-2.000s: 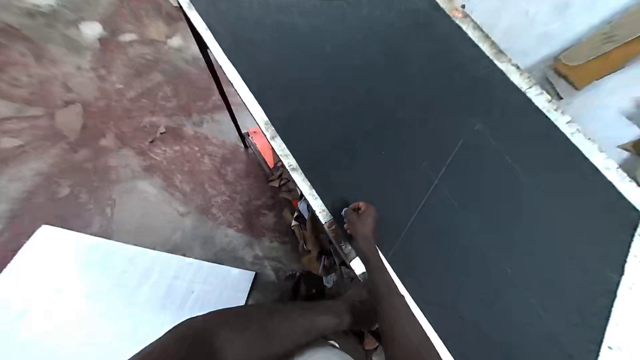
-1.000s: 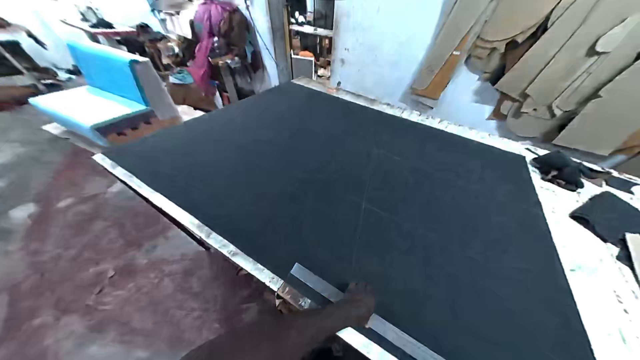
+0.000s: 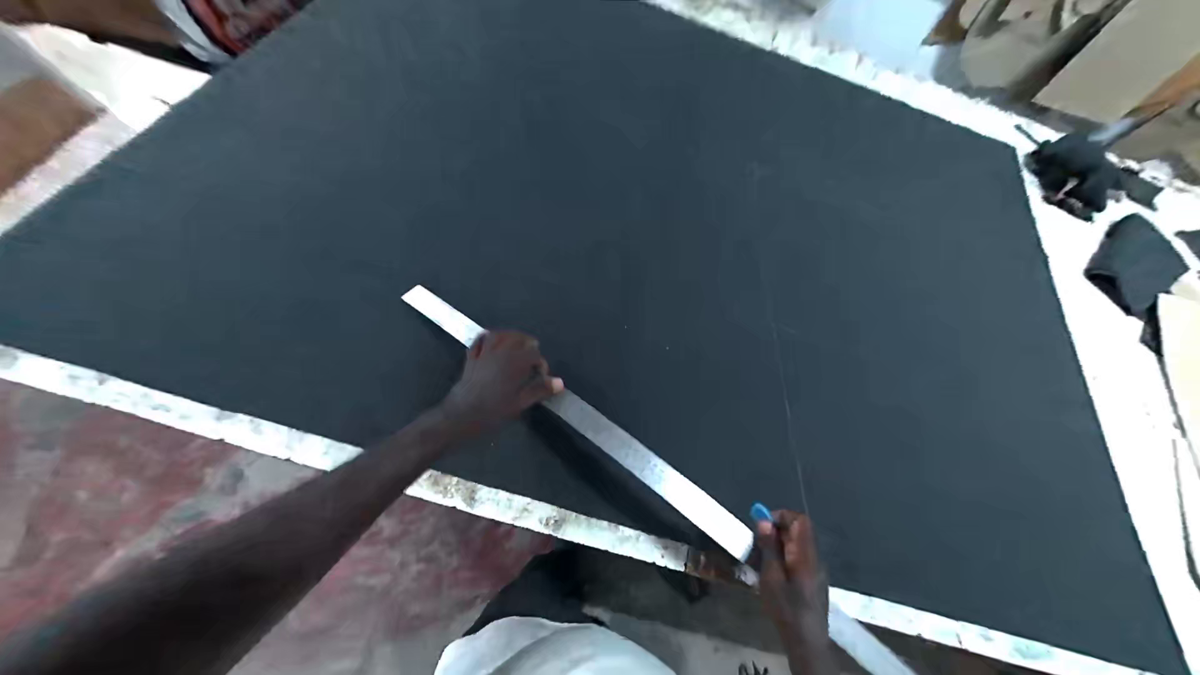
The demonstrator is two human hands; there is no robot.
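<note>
Black fabric (image 3: 600, 206) lies spread over a large white-edged table (image 3: 272, 436). My left hand (image 3: 506, 375) grips a long flat metal ruler (image 3: 647, 464) near its upper part, and the ruler slants down to the right, partly lifted above the cloth, with a shadow beneath it. My right hand (image 3: 789, 553) is at the table's near edge, fingers pinched on a small blue object (image 3: 760, 512) that may be chalk. Beyond that hand a pale strip (image 3: 862, 642) runs off the near edge; whether it belongs to the ruler cannot be told. A faint pale line runs down the fabric above my right hand.
Dark fabric scraps (image 3: 1134, 262) and a black bundle (image 3: 1073, 173) lie on the table's right side. Cardboard-like pattern pieces (image 3: 1116, 70) stand at the upper right. The red and grey floor (image 3: 122, 478) shows at the lower left.
The ruler lay on the fabric near the front edge one second ago; now my left hand holds it partly raised. My right hand has come into view with the blue object. The view has shifted greatly.
</note>
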